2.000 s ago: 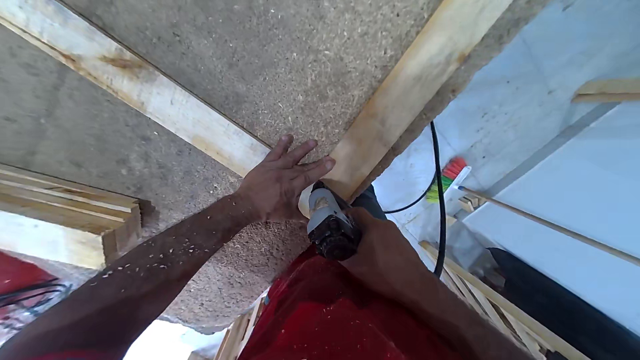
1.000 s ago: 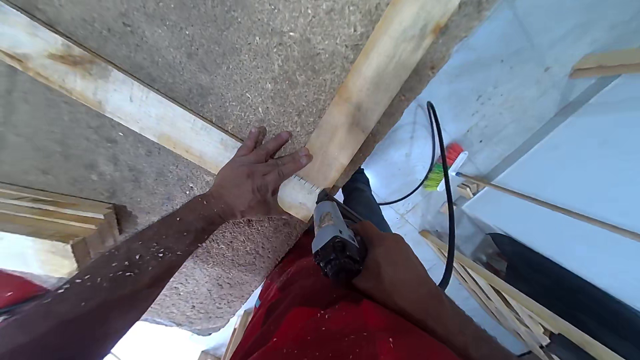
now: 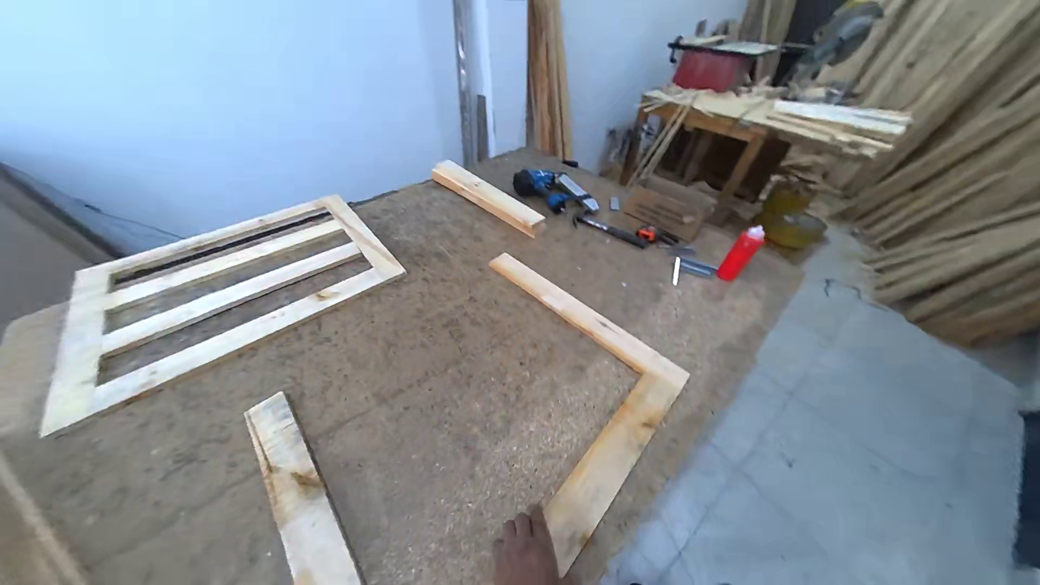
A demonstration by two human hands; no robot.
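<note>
At the bottom edge, what appears to be my left hand [image 3: 526, 548] touches the left side of a wide pale board [image 3: 613, 463], its fingers bent and its wrist cut off by the frame. That board meets a narrower board [image 3: 585, 317] at a corner, forming an L on the worktable [image 3: 422, 357]. A separate board [image 3: 302, 496] with a dark knot lies to the left. Farther back on the left rests a slatted wooden frame [image 3: 219, 325]. My right hand is out of view, and so is the power tool it held earlier.
Short lumber [image 3: 487, 199], a blue power tool [image 3: 532, 183], a hammer [image 3: 613, 231], an orange-and-black tool [image 3: 647, 234] and a red bottle [image 3: 739, 253] are toward the far end. Beyond stand a wooden bench [image 3: 715, 122] and leaning planks [image 3: 959, 179]. Tiled floor [image 3: 780, 455] borders the right side.
The view has swung up and across the worktable. My right hand and the corded power tool have left the view. Only part of one hand now shows, at the bottom edge.
</note>
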